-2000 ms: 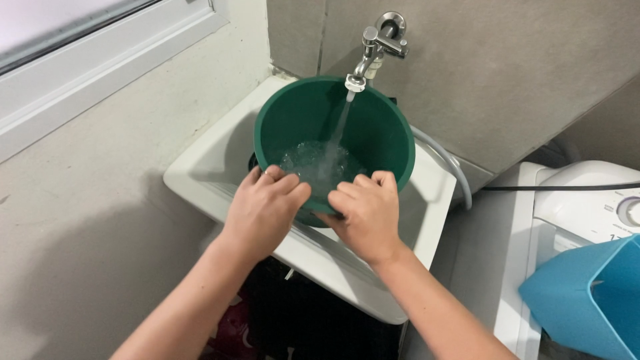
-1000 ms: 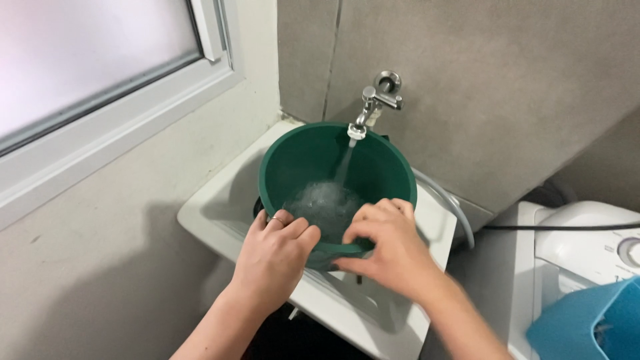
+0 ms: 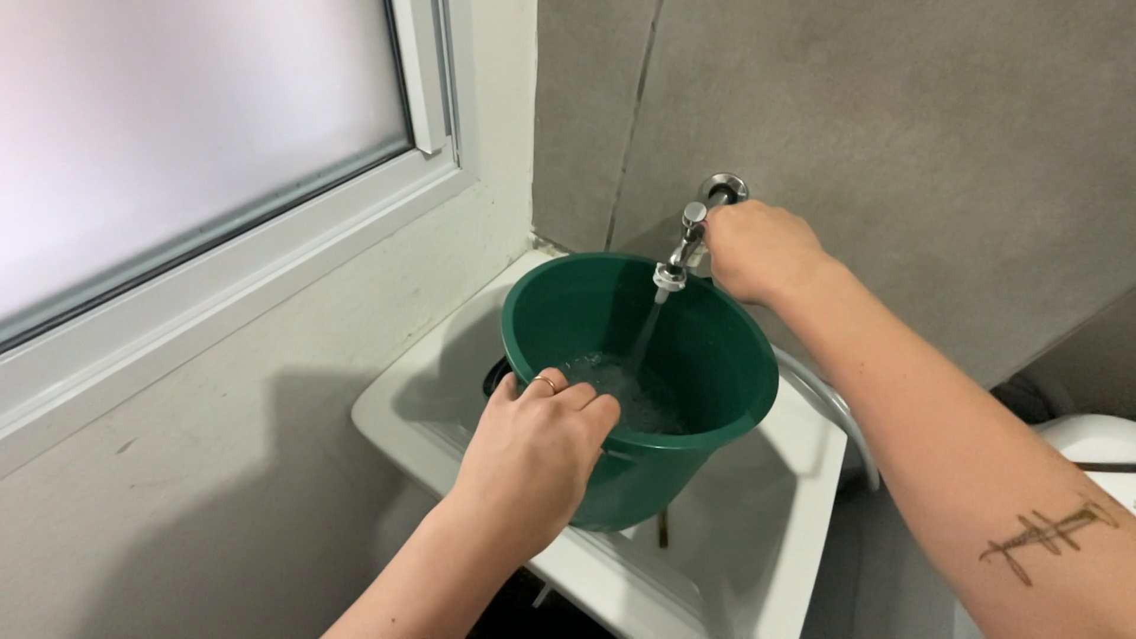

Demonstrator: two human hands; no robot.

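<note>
A green plastic bucket [image 3: 639, 355] sits in a white sink [image 3: 426, 426], tilted a little towards me, with bubbly water in its bottom. My left hand [image 3: 541, 444] grips the bucket's near rim, its fingers curled over the edge. Above the bucket's far side, a chrome wall tap [image 3: 688, 240] pours a stream of water into it. My right hand [image 3: 763, 248] is closed around the handle side of the tap; the handle itself is hidden behind my fingers.
At the left is a window with a white frame [image 3: 266, 257] and frosted glass. Grey tiles [image 3: 843, 106] cover the wall behind the tap. A grey hose [image 3: 830, 399] curves down right of the sink. Part of a white appliance [image 3: 1092, 444] shows at the right edge.
My right hand has left the bucket's near rim and moved up to the tap. My left hand still holds the rim, and water runs throughout. The blue container at the right has left the view.
</note>
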